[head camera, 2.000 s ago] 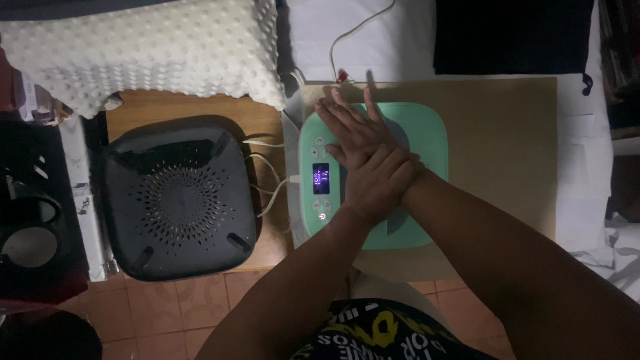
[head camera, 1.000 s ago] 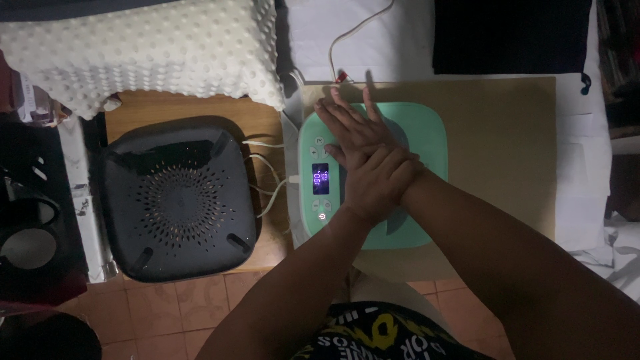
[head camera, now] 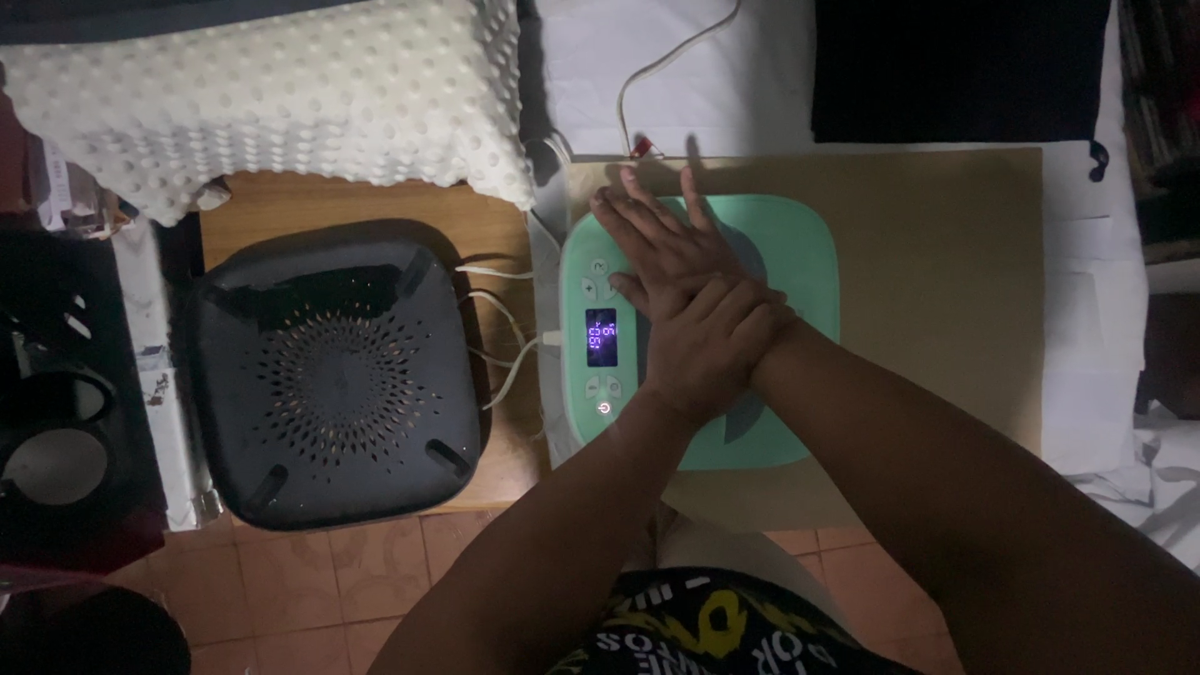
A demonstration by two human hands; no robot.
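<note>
A mint-green heat press [head camera: 802, 262] with a grey handle [head camera: 747, 422] lies on a brown sheet [head camera: 947, 300]. Over the handle rests my right hand [head camera: 667, 234], fingers spread toward the upper left; its palm contact is hidden. My left hand [head camera: 714, 342] lies across the back of my right hand and wrist, its fingers curled over the wrist. Left of both hands, the press's display [head camera: 601, 337] glows with digits, and a power button [head camera: 604, 408] is lit below it. A white cord [head camera: 511, 375] runs from the press's left side.
A dark perforated stand [head camera: 342, 375] sits on the wooden surface [head camera: 506, 469] at left. Above it lies a cream dotted cushion [head camera: 309, 103]. A thin cable [head camera: 661, 61] crosses white cloth, with a black cloth pouch [head camera: 956, 70] at upper right. Dark objects with rings [head camera: 56, 464] stand far left.
The digits on the press's display have changed. Both hands and the press stay in the same place.
</note>
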